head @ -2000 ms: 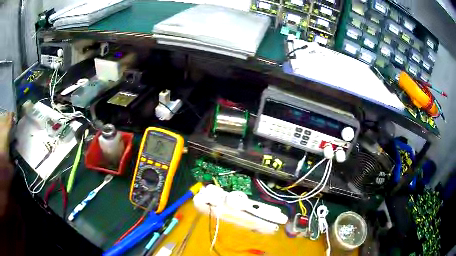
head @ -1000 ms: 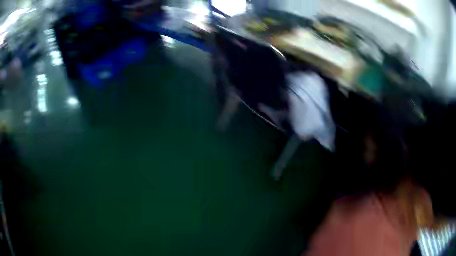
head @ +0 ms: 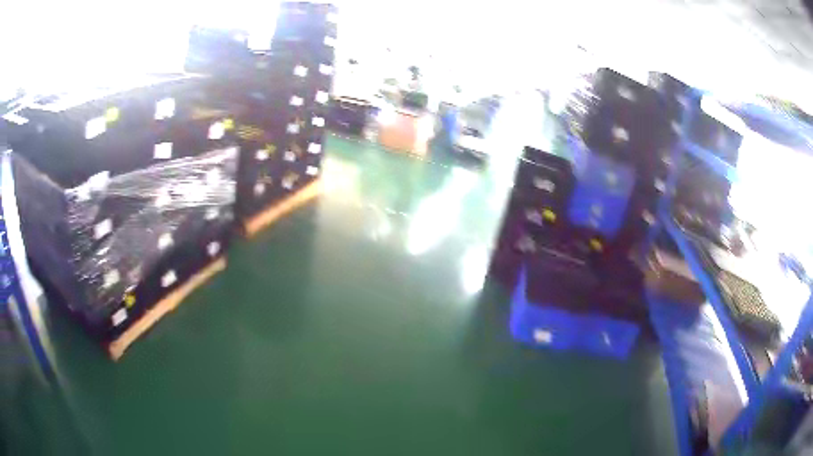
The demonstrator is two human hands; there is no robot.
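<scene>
Neither of my hands is in the picture. The view is blurred and shows a factory floor. Nearest in front are stacked black crates point(head: 160, 223) on a wooden pallet at the left, partly wrapped in clear film, with white labels. At the right stand more black crates point(head: 570, 276) on top of a blue crate point(head: 570, 325). The green floor point(head: 357, 338) runs between the two groups.
A taller black crate stack point(head: 285, 116) stands on a pallet behind the left one. Blue-framed shelving point(head: 704, 267) holding trays runs along the right edge. An orange-red box point(head: 401, 129) is far back. The far background is overexposed.
The view has swung from the workbench with the yellow multimeter, past a chair and a person in a reddish top, to the aisle with crate stacks. The bench is out of view.
</scene>
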